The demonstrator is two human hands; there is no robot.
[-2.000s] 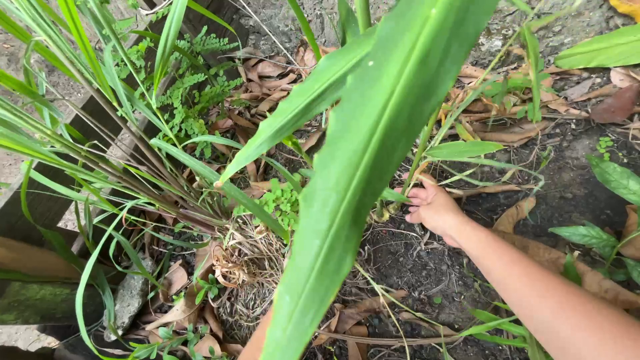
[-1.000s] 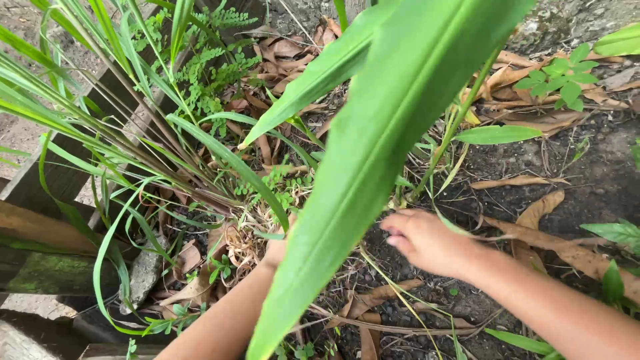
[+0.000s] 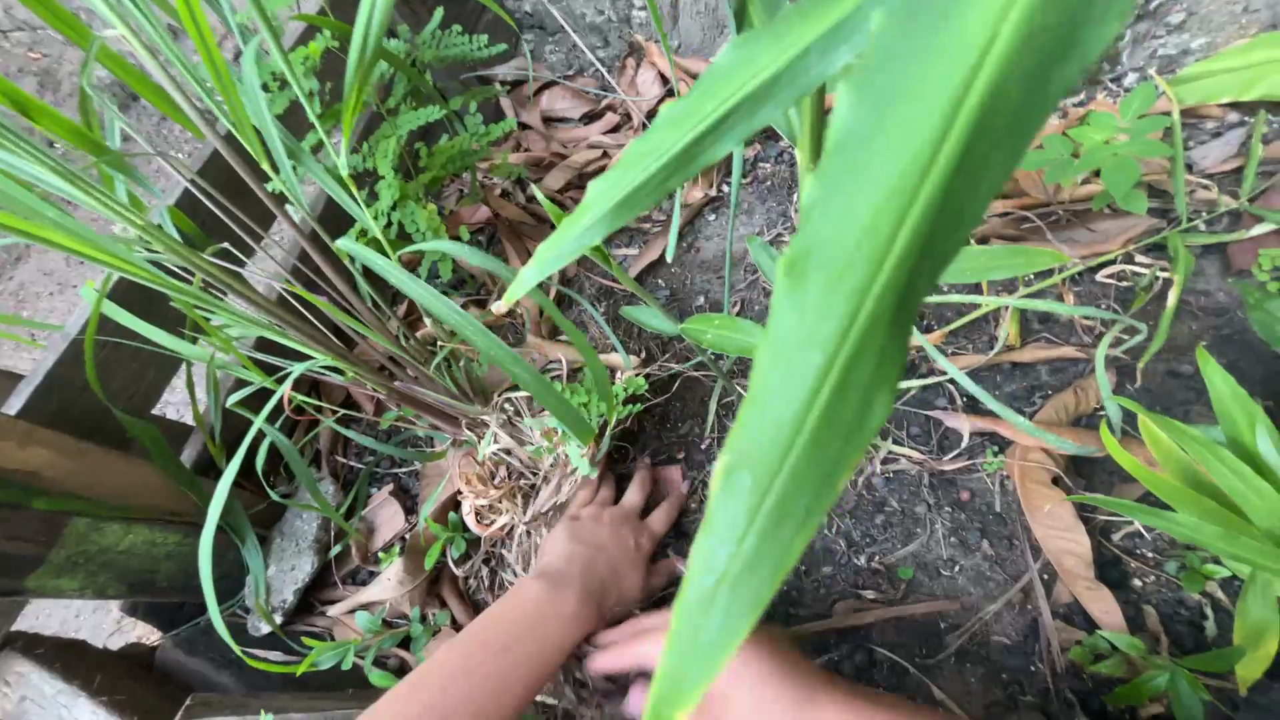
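Note:
My left hand [image 3: 608, 540] rests on the dark soil [image 3: 690, 410] with its fingers apart, just right of the dry base [image 3: 505, 500] of a tall grass clump [image 3: 330, 310]. Its fingertips reach small green weeds [image 3: 610, 400]. Below and to the right of it is my right hand [image 3: 640, 655], blurred and partly covered by a long broad green leaf [image 3: 850, 300] that hangs across the middle of the view. Whether the right hand holds anything cannot be seen.
A weathered wooden frame [image 3: 110, 340] borders the bed at the left, with a grey stone [image 3: 293, 555] beside it. Brown dry leaves [image 3: 575, 125] lie at the top and a curled one [image 3: 1060, 510] at the right. A leafy green plant [image 3: 1220, 480] grows at the right edge.
My right hand has moved left and down from the stems right of the broad leaf, and now lies near my left hand. My left hand has come into fuller view beside the grass clump.

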